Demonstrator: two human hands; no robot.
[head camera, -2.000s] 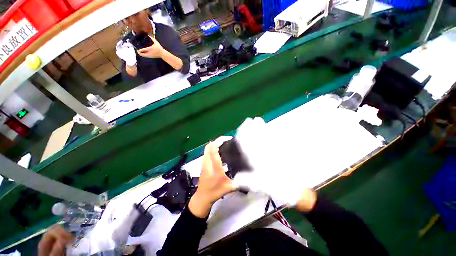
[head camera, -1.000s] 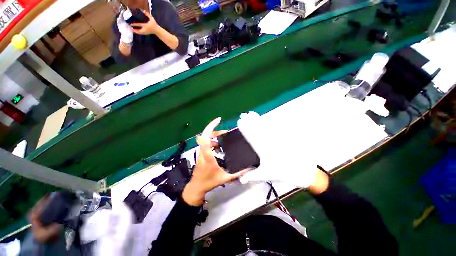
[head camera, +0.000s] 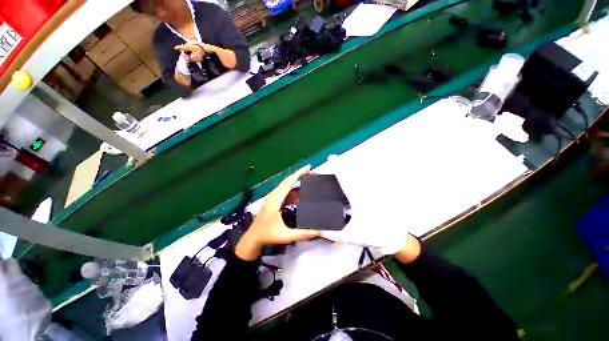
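A black power adapter (head camera: 323, 202) is held up in front of me over the white table covering (head camera: 414, 160). My left hand (head camera: 270, 223) is bare and grips its left side, with a dark bundled cable partly hidden behind the fingers. My right hand (head camera: 374, 234) wears a white glove that blends into the white table. It is at the adapter's lower right side; its fingers are hard to make out. Another black adapter (head camera: 191, 276) lies on the table to the left, with black cables (head camera: 235, 230) beside it.
The green conveyor belt (head camera: 267, 146) runs beyond the table and carries black units (head camera: 491, 38). A clear bottle (head camera: 497, 86) and a large black box (head camera: 549, 83) are at the right. A crumpled plastic bag (head camera: 137, 303) lies at left. A person (head camera: 200, 43) works opposite.
The adapter has been turned, so two of its faces show. My gloved hand has moved lower along it. The neighbour's hand at the lower left has gone out of view.
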